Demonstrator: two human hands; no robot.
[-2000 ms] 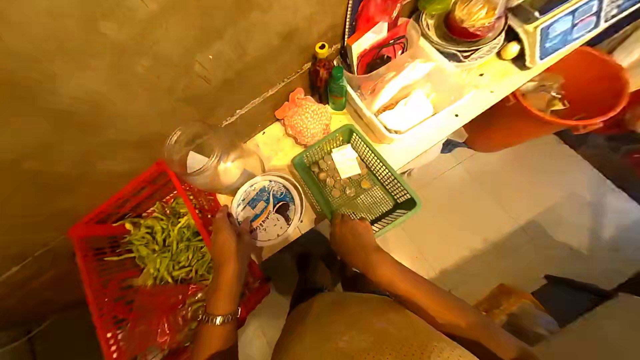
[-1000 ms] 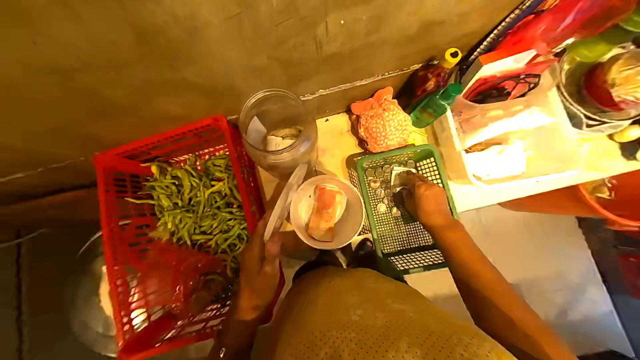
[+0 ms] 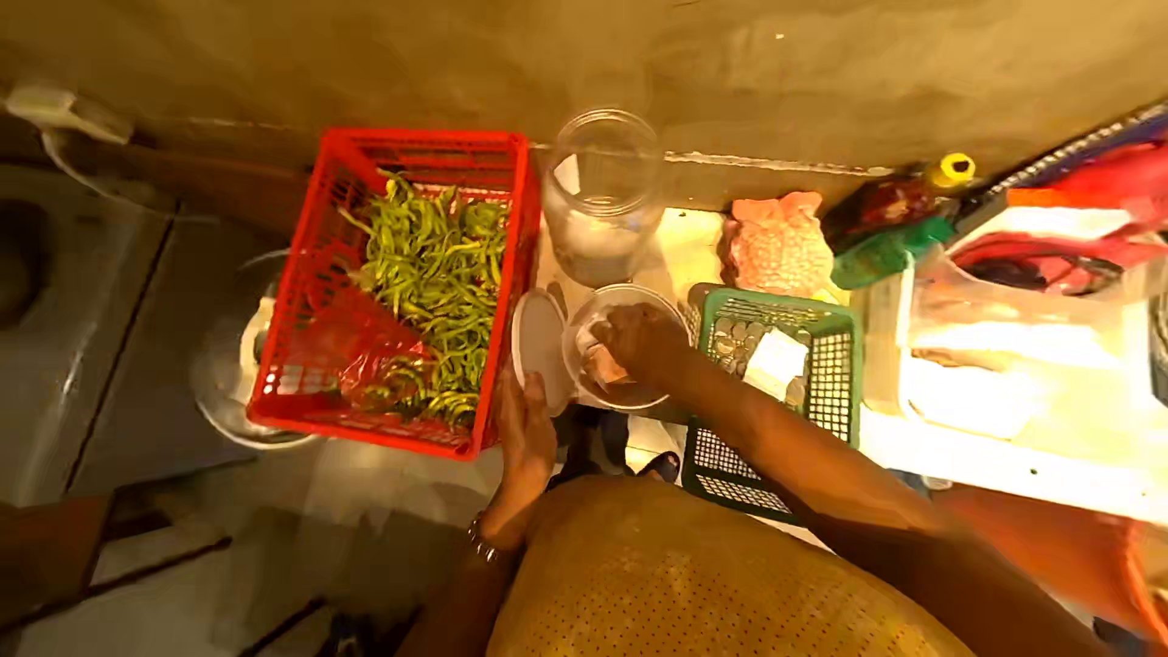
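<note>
A round plastic tub (image 3: 680, 319) stands between the red crate and the green basket, with paper-like pieces inside. My right hand (image 3: 643, 342) reaches into it; its fingertips are hidden, so its grip cannot be told. My left hand (image 3: 529, 424) holds the tub's pale lid (image 3: 538, 342) tilted up beside the tub's left side. The green plastic basket (image 3: 853, 365) holds coins (image 3: 730, 339) and a folded white paper (image 3: 776, 363); my right forearm crosses over it. Behind the tub stands a clear jar (image 3: 607, 182) with something pale at its bottom.
On the left, a red plastic crate (image 3: 529, 192) holds green chili peppers (image 3: 438, 274). Right of the jar lie an orange-pink bag (image 3: 783, 246), a green bottle (image 3: 890, 255) and a dark bottle with a yellow cap (image 3: 956, 171). A plastic container (image 3: 890, 365) sits further right.
My right hand has moved left from the green basket into the tub. The lid, on the tub two seconds ago, is now off in my left hand. The view has shifted left.
</note>
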